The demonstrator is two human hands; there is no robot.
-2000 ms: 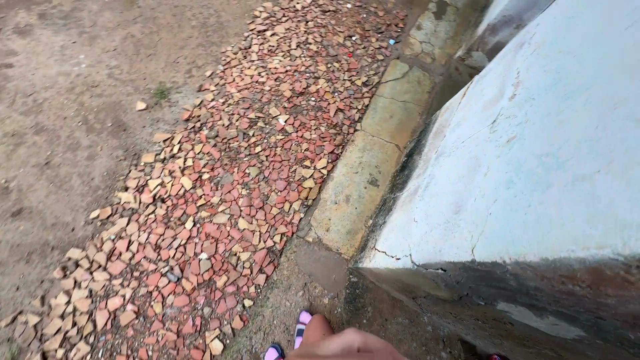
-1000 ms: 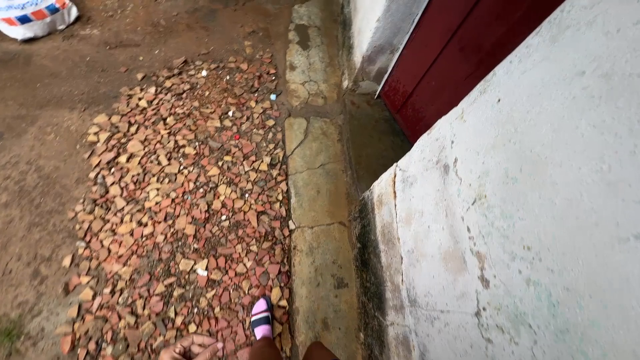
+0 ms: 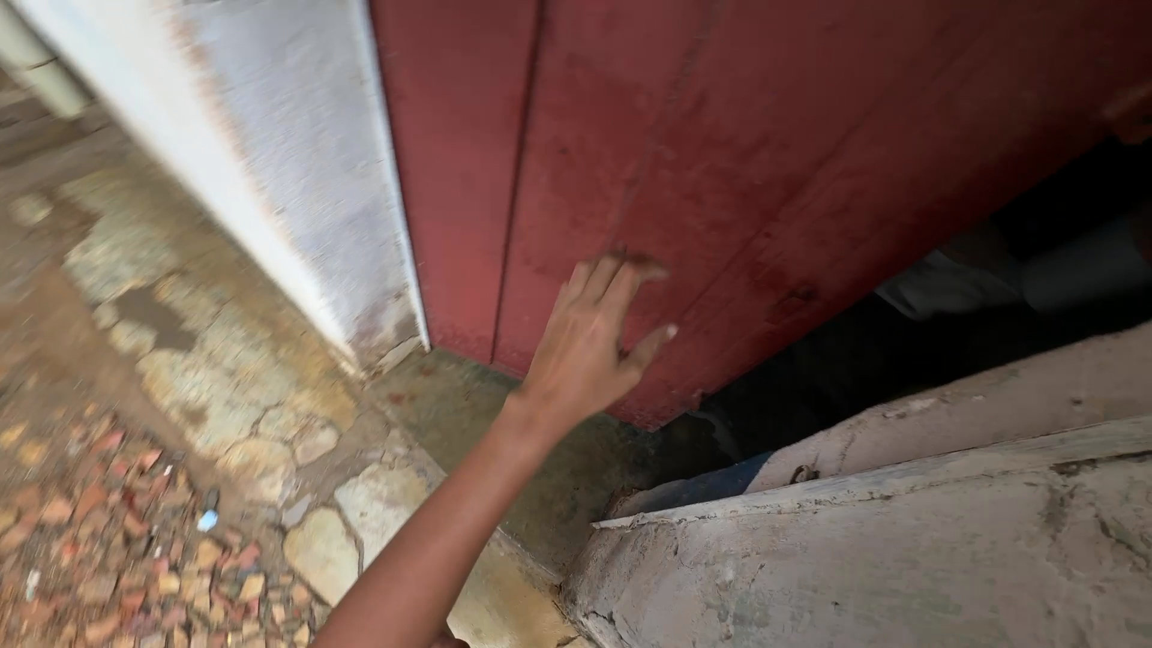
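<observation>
My left hand (image 3: 589, 337) reaches up from the bottom edge, its back to the camera, fingers apart and thumb toward the right. It holds nothing. Its fingertips are over the red door (image 3: 576, 180), at or close to the panel; whether they touch cannot be told. The door stands ajar, with a dark gap to its right. My right hand is not in view. A small bit of skin shows at the bottom edge beside the forearm, too little to name.
A cracked concrete ledge (image 3: 216, 378) runs along the left, beside broken tile pieces (image 3: 108, 558). White wall (image 3: 270, 135) borders the door on the left. A worn plaster wall (image 3: 864, 558) fills the lower right. Pale items (image 3: 954, 279) lie in the dark interior.
The view has swung to the doorway and is much nearer the red door. My left hand is now raised in front of it, fingers spread.
</observation>
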